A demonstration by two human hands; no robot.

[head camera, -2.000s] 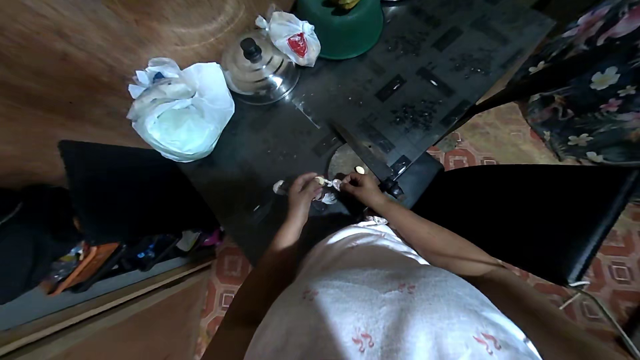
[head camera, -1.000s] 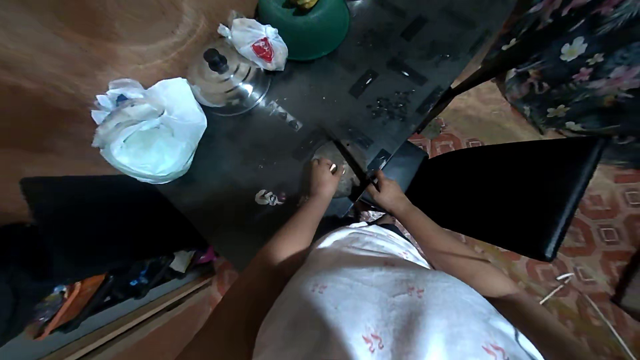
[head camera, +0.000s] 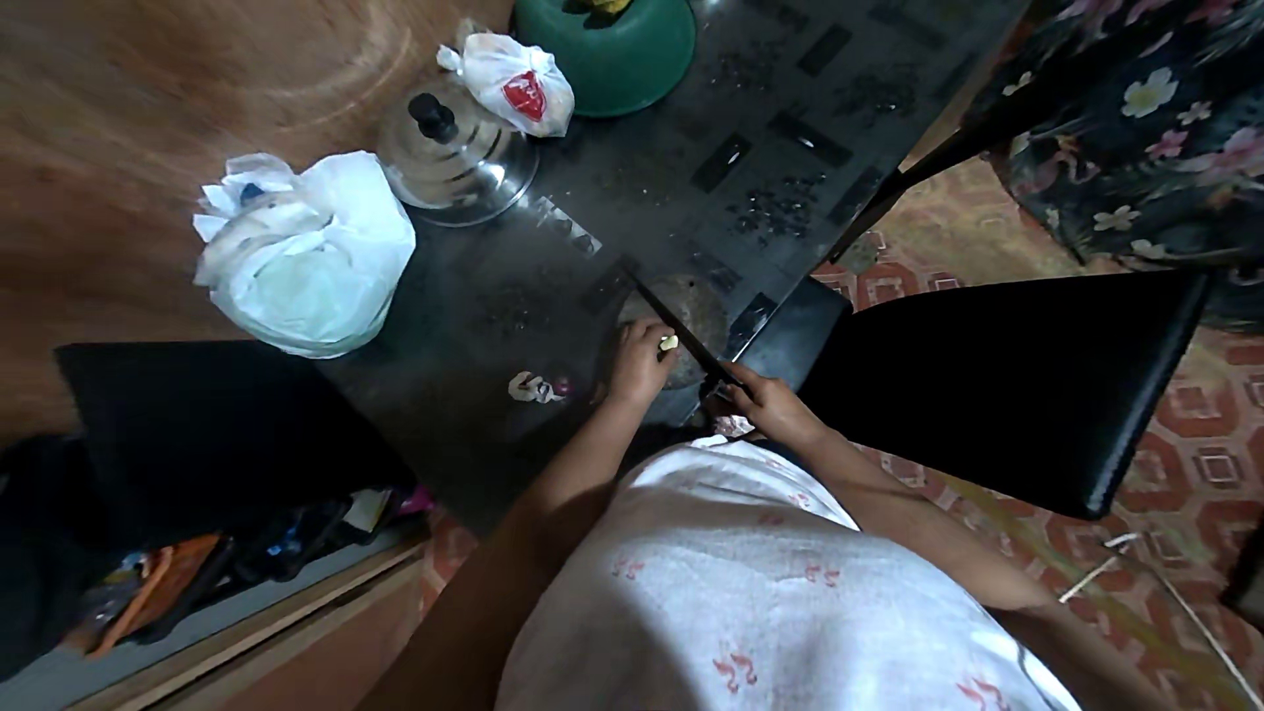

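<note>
My left hand (head camera: pixel 642 363) holds a small pale piece, perhaps a peeled garlic clove (head camera: pixel 669 343), over the left part of a round board (head camera: pixel 699 296). A dark knife (head camera: pixel 681 326) is gripped by its handle in my right hand (head camera: pixel 770 400), its long blade pointing up and left across the board. Left of my left hand, white papery peels (head camera: pixel 533 387) lie on the black table (head camera: pixel 454 326), with a small purplish bulb (head camera: pixel 561 386) beside them.
A white plastic bag (head camera: pixel 316 267), a metal pot lid (head camera: pixel 474 168), a tied bag with a red mark (head camera: pixel 518 84) and a green basin (head camera: pixel 632 59) stand along the far side. A black chair (head camera: pixel 1007 385) is at the right, another dark chair (head camera: pixel 217 434) at the left. Floral cloth hangs upper right.
Two seconds ago both hands were close together at the pale piece; they have since moved apart. The knife, earlier lying across the board, is now in my right hand.
</note>
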